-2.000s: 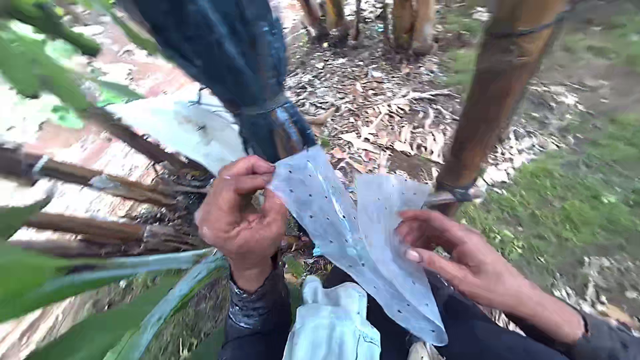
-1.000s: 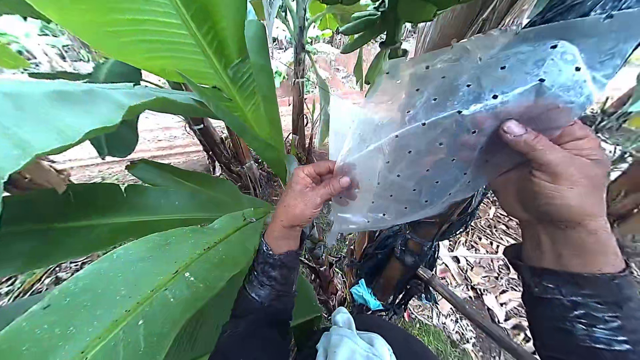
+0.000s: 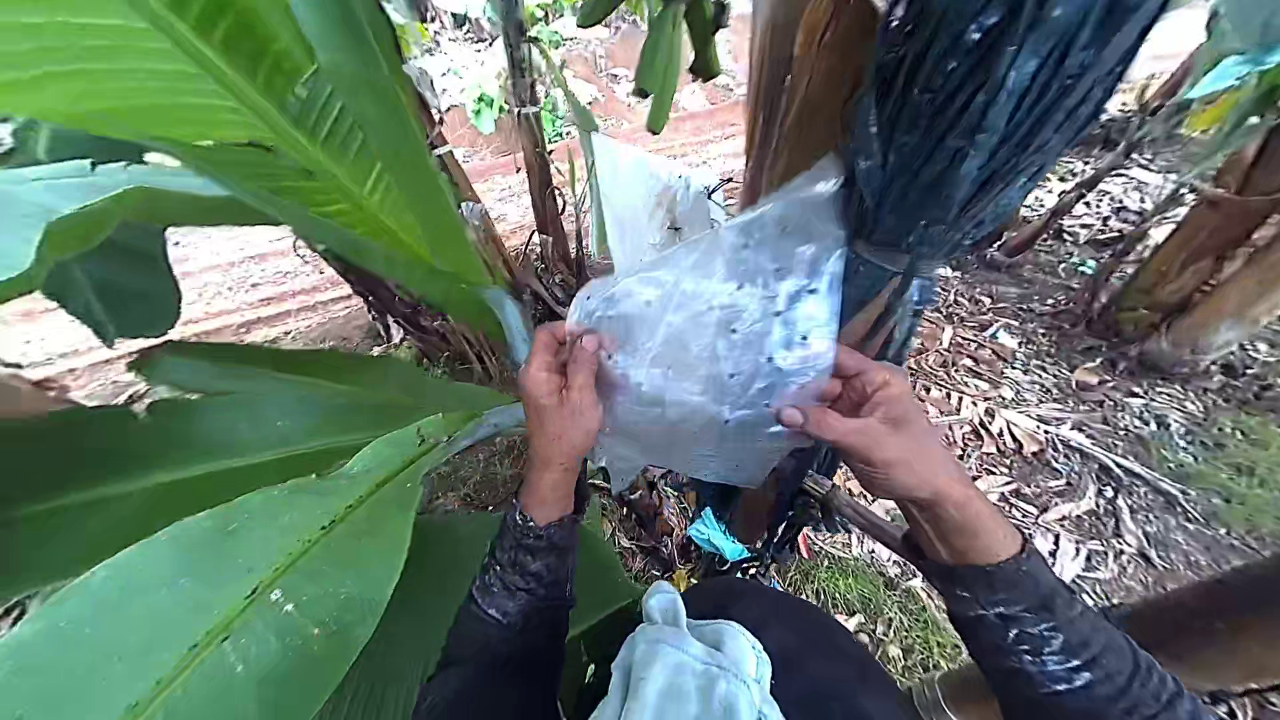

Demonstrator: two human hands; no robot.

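Note:
A translucent plastic sheet with small punched holes is spread between my two hands at the middle of the view. My left hand pinches its left edge between thumb and fingers. On the right, my right hand grips the lower right edge, thumb in front. Behind the sheet's right side stands a banana stem wrapped in dark blue plastic, tied round lower down. A white plastic piece shows behind the sheet's upper left edge.
Large banana leaves fill the left side, close to my left arm. A brown stem rises beside the blue plastic. Green bananas hang at the top. A turquoise plastic scrap and dry leaf litter lie on the ground.
The view has swung a lot. The sheet hung in a narrow folded strip two seconds ago and is now spread wider. Since one second ago, my right hand has come down and nearer my left.

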